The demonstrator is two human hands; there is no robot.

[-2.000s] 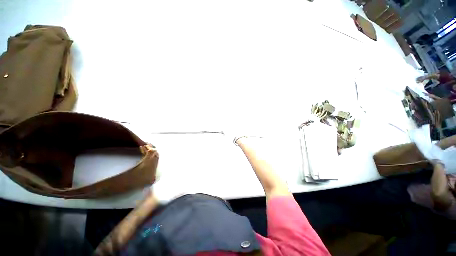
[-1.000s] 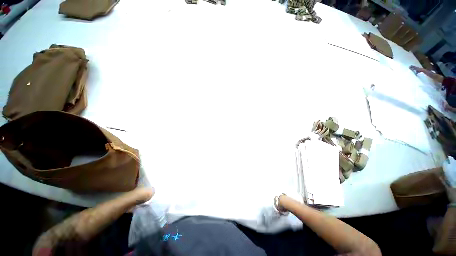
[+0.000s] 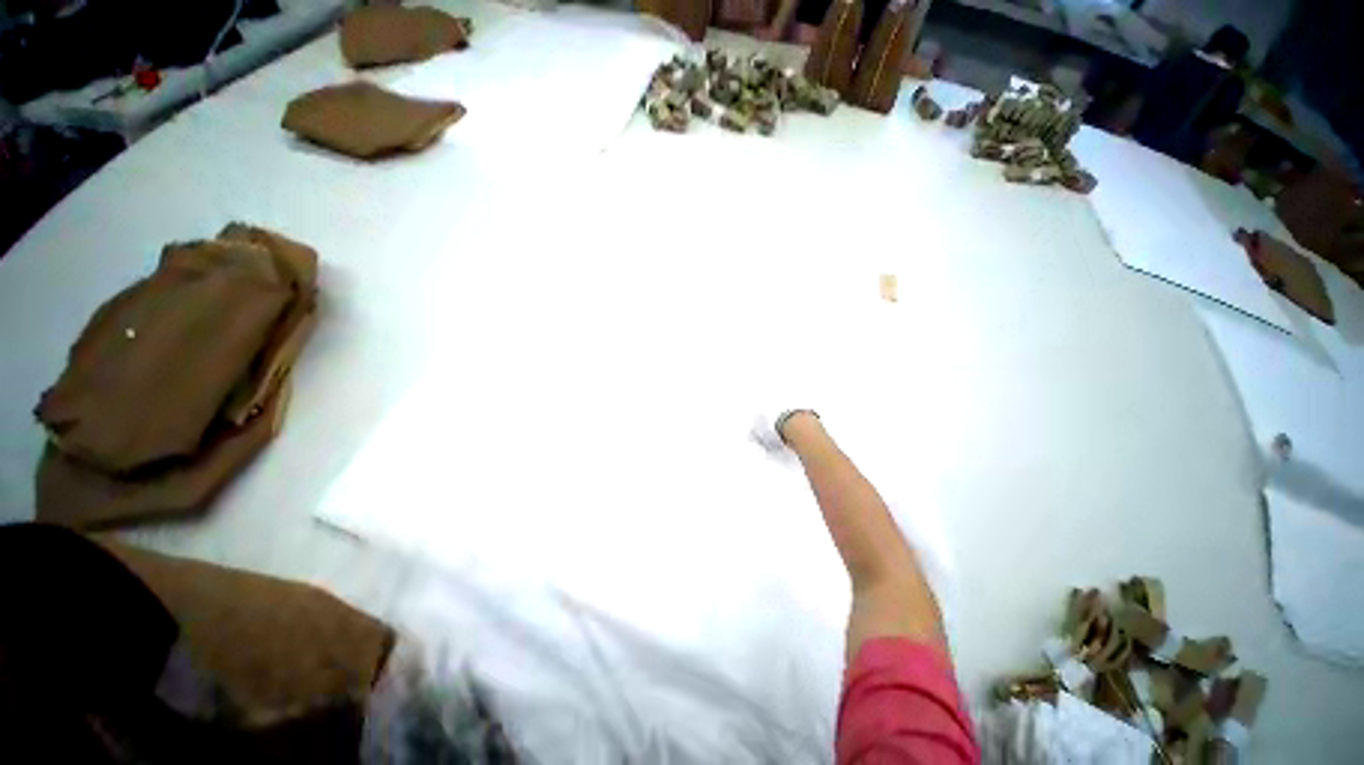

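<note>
A large white tissue sheet stack (image 3: 598, 404) covers the table's middle. A loose, wrinkled sheet (image 3: 628, 643) lies at its near side, in front of me. My right hand (image 3: 769, 435) reaches over the stack; it is white against white, overexposed, so its fingers and any hold on a sheet cannot be made out. My left hand is not visible. A brown handbag (image 3: 255, 613) stands at the lower left, its dark opening cut off by the frame's edge.
Folded brown bags (image 3: 172, 351) lie at left, more (image 3: 374, 120) at far left. Coiled olive straps (image 3: 1152, 658) lie beside white cards (image 3: 1100, 732) at lower right; further straps (image 3: 733, 90) and standing brown bags (image 3: 860, 53) are at the far edge. A person (image 3: 1197, 90) is beyond.
The view has shifted, showing more of the far table. My right hand has moved from the near edge out over the stack. My left arm has left the view. A wrinkled sheet now spreads in front.
</note>
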